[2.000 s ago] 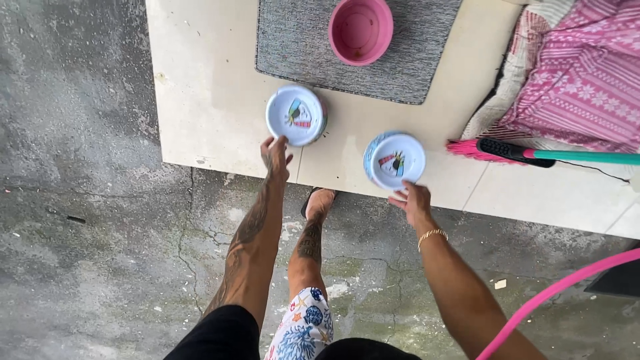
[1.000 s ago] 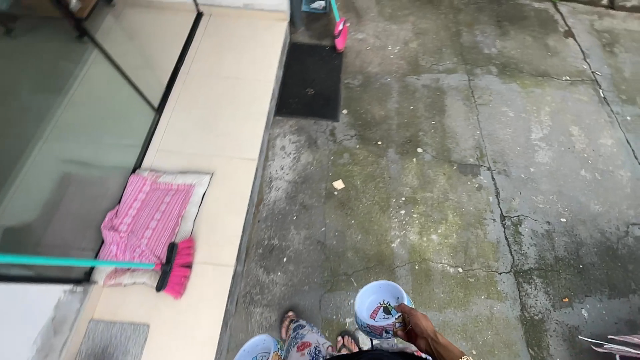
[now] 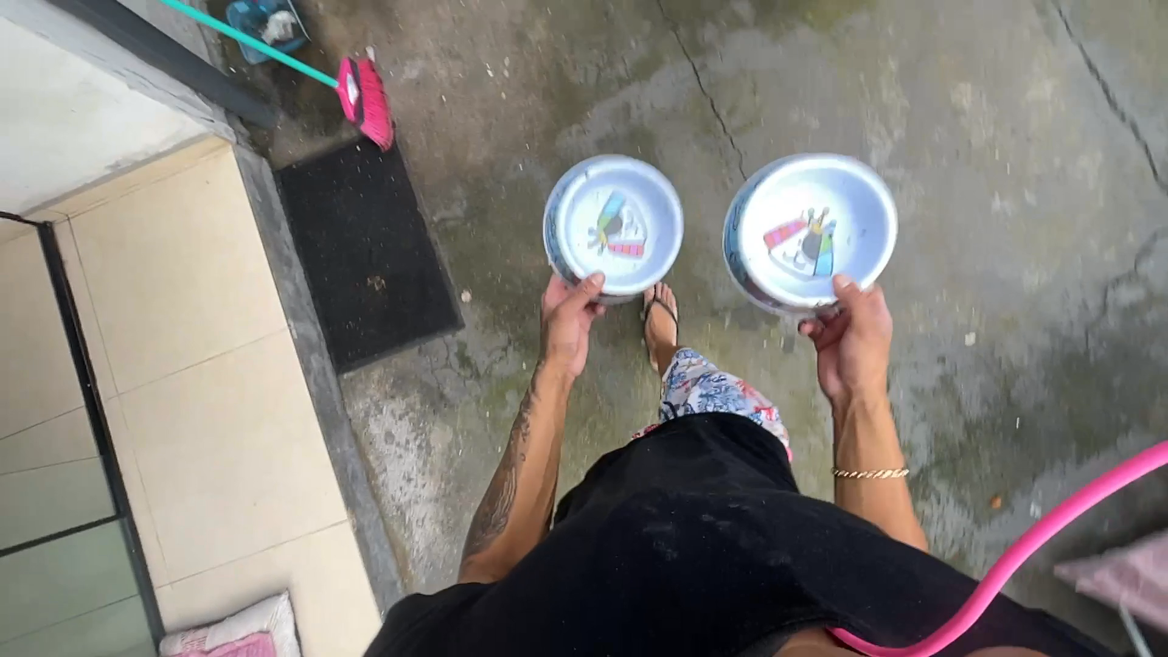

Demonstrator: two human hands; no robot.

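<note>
My left hand grips the near rim of a round blue-and-white pet bowl, thumb on the rim, fingers beneath. A similar bowl, which looks a little larger, is in my right hand, held at its near edge. Both bowls are side by side and apart, in the air above the concrete, with a printed cartoon picture on each inner bottom. Neither shows food or water in it. The fingers under the bowls are partly hidden.
A black doormat lies on the concrete beside the tiled step. A pink broom and a blue container are at the upper left. Pink cloth lies on the step. A pink hose-like tube curves at lower right.
Two seconds ago both bowls were over the tiled step, near a grey mat with a pink bowl; now they are above the concrete, one in each hand. The view has swung away from that mat.
</note>
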